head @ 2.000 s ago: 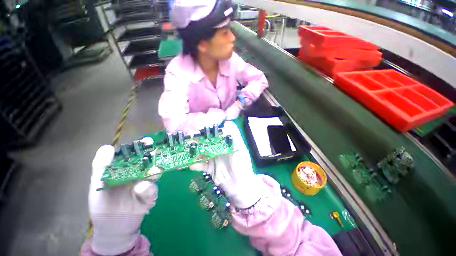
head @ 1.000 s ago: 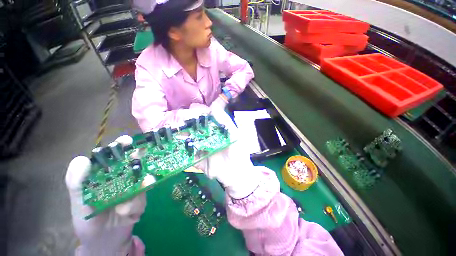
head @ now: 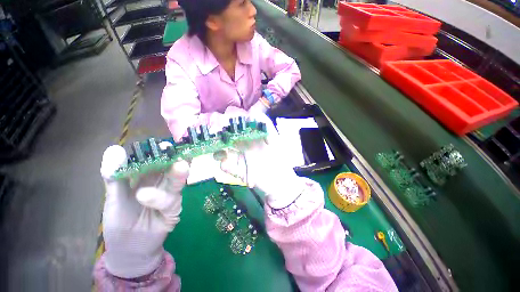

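A long green circuit board (head: pixel 191 149) with dark upright capacitors along its far edge is held up in front of me, seen nearly edge-on. My left hand (head: pixel 142 199), in a white glove, holds its left end, thumb and fingers around the edge. My right hand (head: pixel 271 162), also white-gloved, holds its right end; its fingertips are partly hidden and overexposed. A second circuit board (head: pixel 231 221) lies below on the green mat (head: pixel 205 268), with small pale stickers on it. White paper (head: pixel 204 169) shows beneath the held board.
A yellow tub (head: pixel 349 192) with white and red bits stands at the right, near a yellow-headed item (head: pixel 382 239). Beyond are a black bin (head: pixel 333 137), a conveyor (head: pixel 353 102) carrying boards (head: pixel 406 177), and red trays (head: pixel 450 94). A person in pink sits opposite.
The held board has tilted from showing its component face to nearly edge-on. Both hands still hold it. More white paper shows beneath it. The camera view has shifted slightly.
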